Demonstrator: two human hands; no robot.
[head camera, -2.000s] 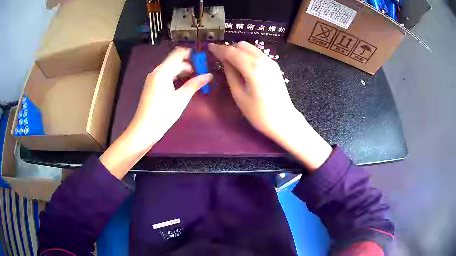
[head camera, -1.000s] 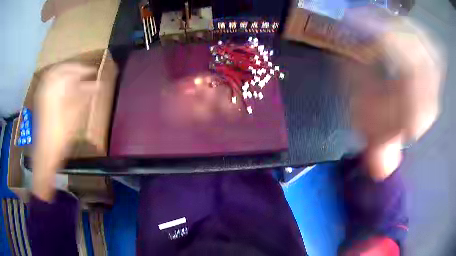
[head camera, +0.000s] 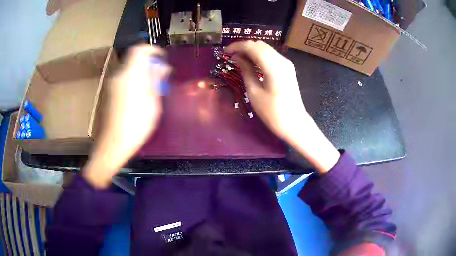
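My left hand (head camera: 132, 95) is blurred over the left part of the maroon mat (head camera: 185, 135). It holds a blue battery cell (head camera: 162, 77), also blurred, at its fingertips. My right hand (head camera: 267, 85) is over the pile of red and black connector leads (head camera: 232, 77) with tiny white plugs; its fingertips are at the pile's upper edge, and whether they grip a lead cannot be told. The welding electrodes (head camera: 197, 22) stand at the metal block behind the mat, left of my right hand.
An open brown carton (head camera: 62, 102) at the left holds a few blue cells (head camera: 31, 122) in its near left corner. A printed carton (head camera: 342, 37) with blue cells stands at the back right. The black speckled bench (head camera: 350, 115) has a tiny white piece on it.
My left hand has come from the left carton to the mat with a blue cell. My right hand has come from the right carton to the lead pile.
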